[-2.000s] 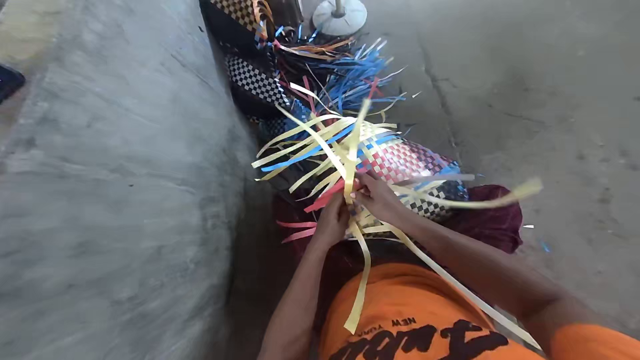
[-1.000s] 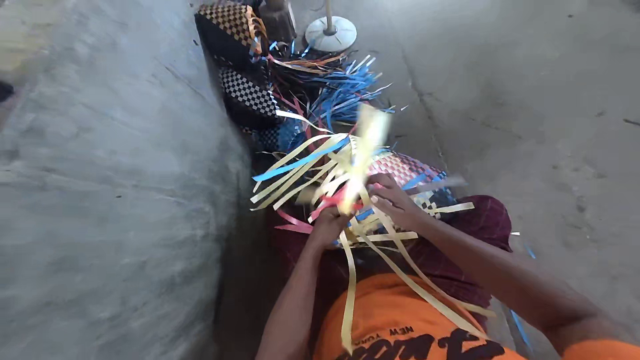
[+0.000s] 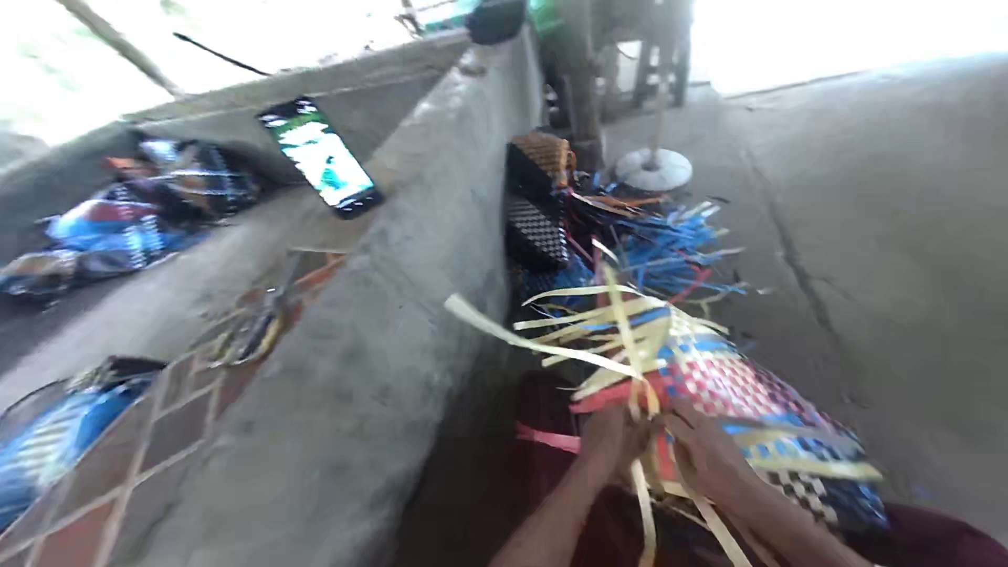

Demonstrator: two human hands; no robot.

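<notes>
On my lap lies a partly woven piece of plastic strips (image 3: 720, 382), checked in pink, white, blue and black. Loose pale yellow strips (image 3: 583, 319) fan out from its left edge, with red strips among them. My left hand (image 3: 618, 433) grips strips at that edge, its fingertips hidden among them. Close beside it, my right hand (image 3: 693, 445) pinches strips at the same spot, its fingers bent. Pale strips hang down between my forearms, and one long strip reaches out over the concrete wall on the left. Motion blurs both hands.
A concrete ledge (image 3: 370, 339) runs along my left. Beyond it are a smartphone (image 3: 323, 157) with a lit screen, scissors (image 3: 264, 323) and bundled woven things (image 3: 142, 213). Ahead on the floor lie woven pieces (image 3: 535, 228), blue strips (image 3: 669, 248) and a round stand base (image 3: 654, 169).
The view has swung up and left, bringing the whole phone and scissors into sight. A pale strip that stood up blurred above my hands a second ago now reaches left.
</notes>
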